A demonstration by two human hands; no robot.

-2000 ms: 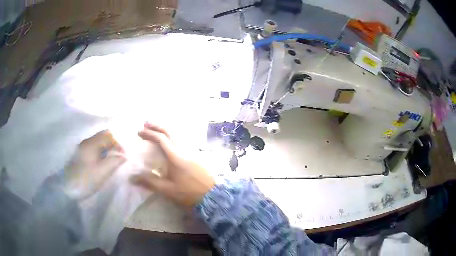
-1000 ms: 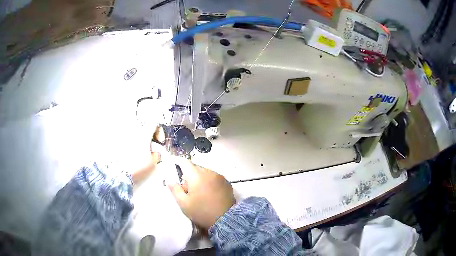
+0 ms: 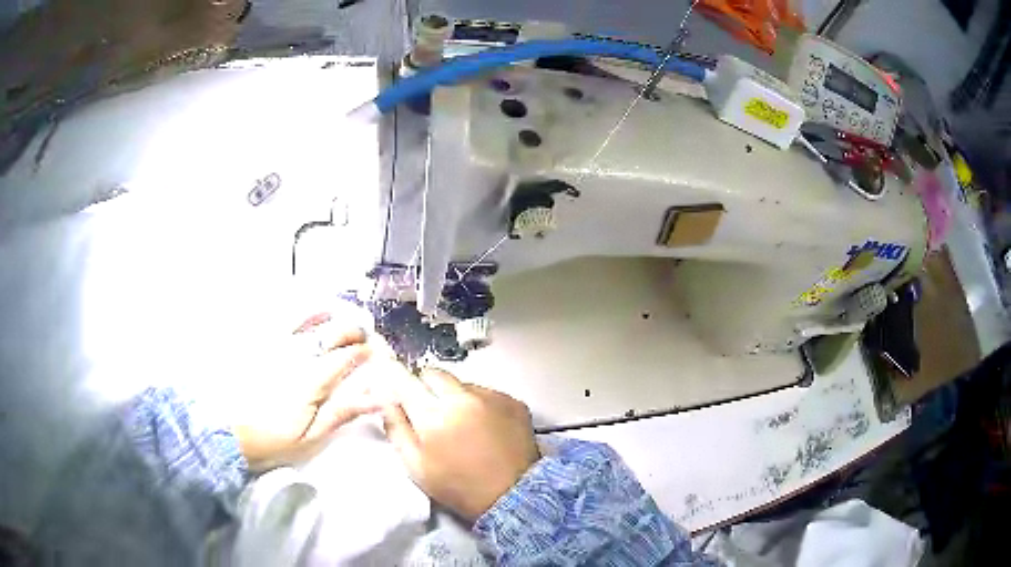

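Observation:
White cloth (image 3: pixel 353 487) lies under and below both hands, bunched at the table's front and washed out by the lamp at the left. My left hand (image 3: pixel 305 404) lies on the cloth with its fingers pointing at the needle area. My right hand (image 3: pixel 466 437) pinches the cloth just in front of the dark round attachment (image 3: pixel 408 330). The fingers of both hands nearly meet. The needle and presser foot are hidden by glare and the attachment.
The cream machine arm (image 3: pixel 621 188) spans the centre and right, with a blue tube (image 3: pixel 543 50) above. A white box (image 3: pixel 756 102), a control panel (image 3: pixel 845 94) and red-handled snips (image 3: pixel 865 150) sit at upper right. More white cloth (image 3: pixel 859 539) is at bottom right.
Since two seconds ago both hands have come to the needle area. Over the last second my left hand has moved back a little from the foot and flattened on the cloth. The view has shifted slightly.

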